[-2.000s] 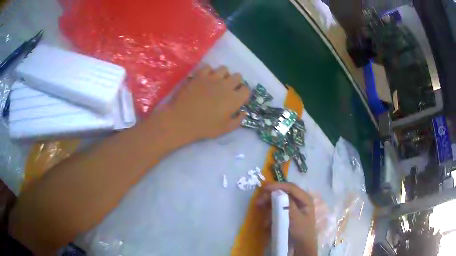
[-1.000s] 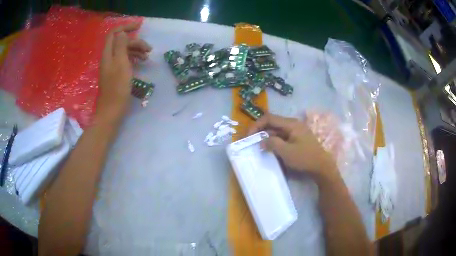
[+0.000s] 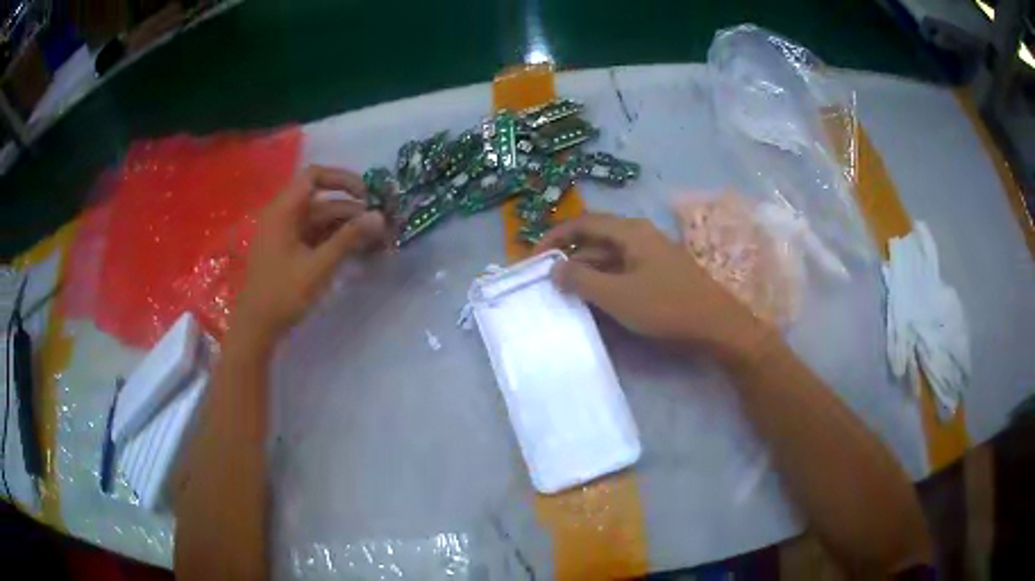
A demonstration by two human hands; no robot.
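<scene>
A white housing shell (image 3: 562, 380) lies open side up, showing a smooth inside and a slot at its far end. My right hand (image 3: 619, 272) grips that far end at the right corner. Green circuit boards (image 3: 499, 170) lie in a loose pile beyond it. My left hand (image 3: 312, 244) is at the pile's left edge, thumb and fingers bent close together; whether a board is between them is hidden. Small white plastic pieces (image 3: 432, 339) lie left of the shell, some partly hidden by it.
Red bubble bag (image 3: 182, 227) and stacked white shells (image 3: 159, 380) are on the left, with a dark tool (image 3: 25, 386) farther left. Pink parts (image 3: 738, 255), a clear plastic bag (image 3: 772, 114) and white gloves (image 3: 922, 312) are on the right. A green conveyor (image 3: 386, 57) runs behind.
The view has levelled. My left hand has moved from the red bag to the pile's left edge. The shell, earlier seen edge-on, now shows its open inside, still held by my right hand.
</scene>
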